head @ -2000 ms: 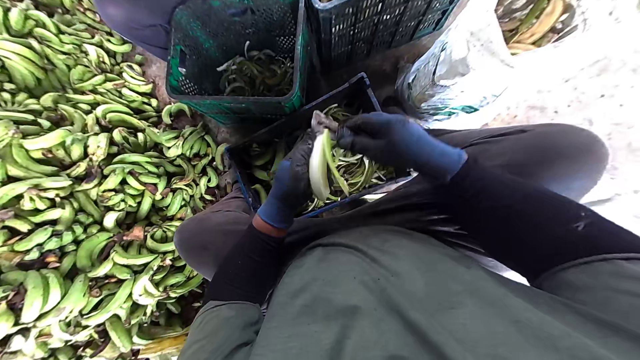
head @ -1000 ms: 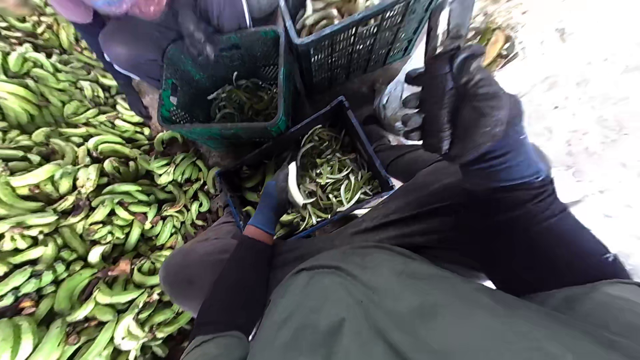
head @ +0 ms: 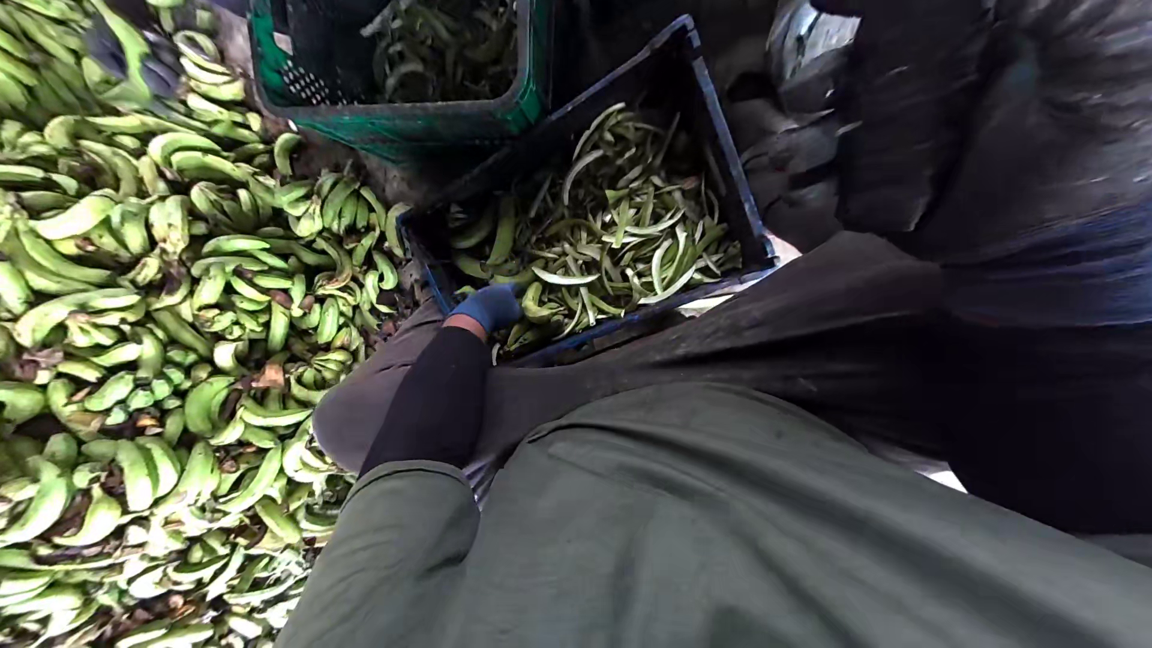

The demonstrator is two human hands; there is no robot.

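Observation:
My left hand [head: 493, 305], in a blue and dark glove, reaches into the near left corner of a dark crate with a blue rim [head: 731, 171]. Its fingers are hidden among green plantains [head: 504, 230] there, so whether it grips one does not show. Strips of green peel [head: 630, 236] fill the middle and right of that crate. My right hand [head: 981, 117], in a black and blue glove, is raised close to the camera at the upper right, large and blurred. Whether it holds anything cannot be made out.
A heap of green plantains [head: 171, 360] covers the ground on the left. Beyond my crate stands a green plastic crate [head: 405, 121] with peels inside. Another person's dark-gloved hand [head: 157, 65] is at the heap's upper left. A shiny plastic bag [head: 805, 54] lies past the crate's right side.
Two seconds ago both hands were together at a partly peeled plantain over the crate. My right hand has since moved away and up towards the camera; my left hand is now lower, in the crate's corner.

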